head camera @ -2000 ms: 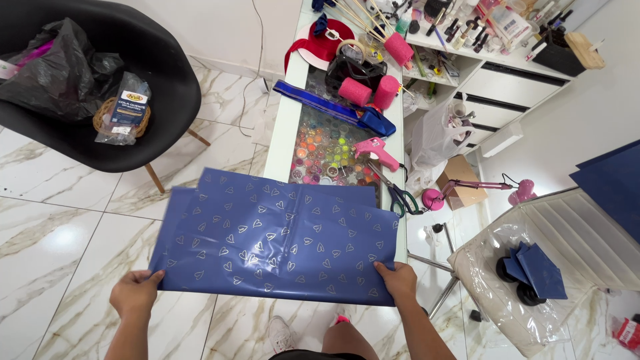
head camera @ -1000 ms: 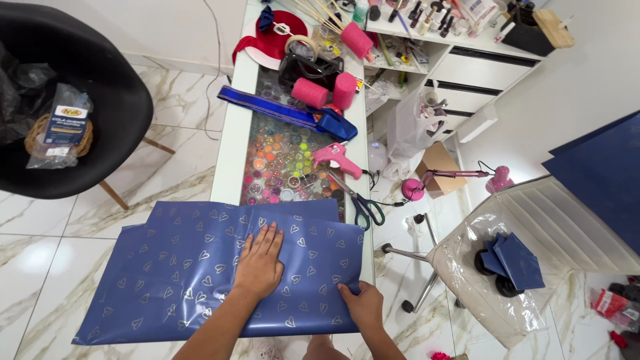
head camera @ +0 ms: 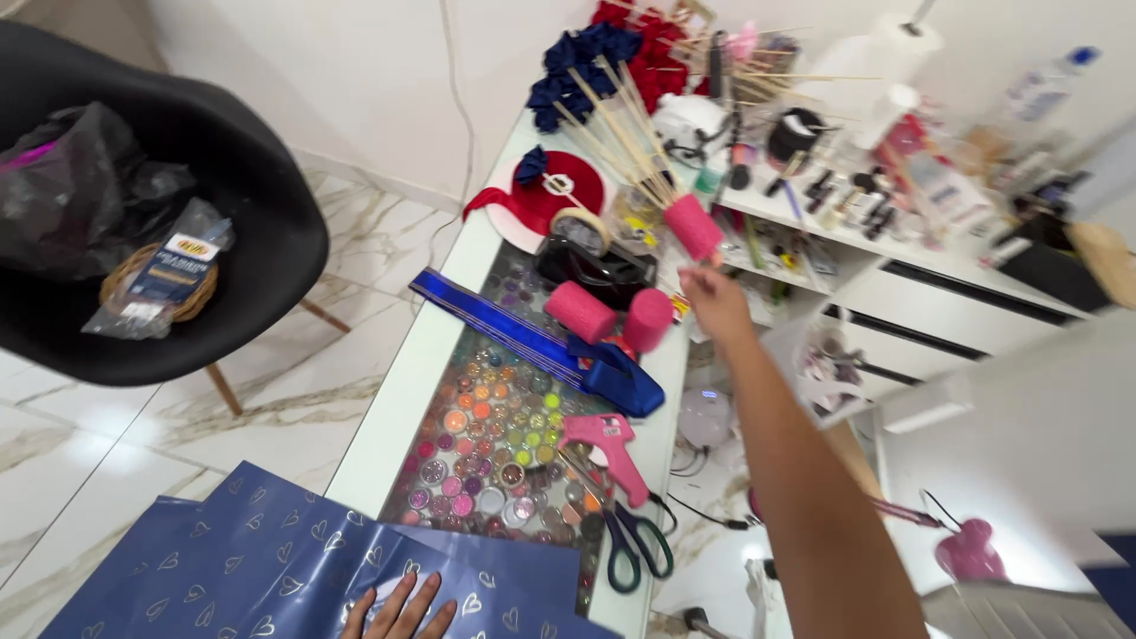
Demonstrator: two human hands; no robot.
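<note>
My left hand [head camera: 401, 611] lies with spread fingers on blue wrapping sheets [head camera: 257, 568] printed with metallic heart outlines, at the near end of a glass-topped table. My right hand [head camera: 713, 300] is stretched out over the table's right edge, just below a pink cylinder [head camera: 692, 227] with wooden sticks standing behind it. Whether its fingers touch anything is not clear. Two more pink cylinders [head camera: 580, 311] lie left of that hand. Nearer me are a blue ribbon [head camera: 501, 330], a pink hot glue gun [head camera: 612, 448] and dark-handled scissors [head camera: 635, 543].
A black chair [head camera: 275, 266] at the left holds plastic bags and a wicker ring. Behind are a red ribbon roll [head camera: 577, 182], blue fabric flowers [head camera: 577, 71] and a white drawer unit [head camera: 941, 311] crowded with bottles. A pink lamp [head camera: 969, 550] stands at the right.
My right hand has left the near edge of the blue sheets and moved forward toward the pink cylinders. My left hand still rests on the sheets. The view has shifted toward the table's far end.
</note>
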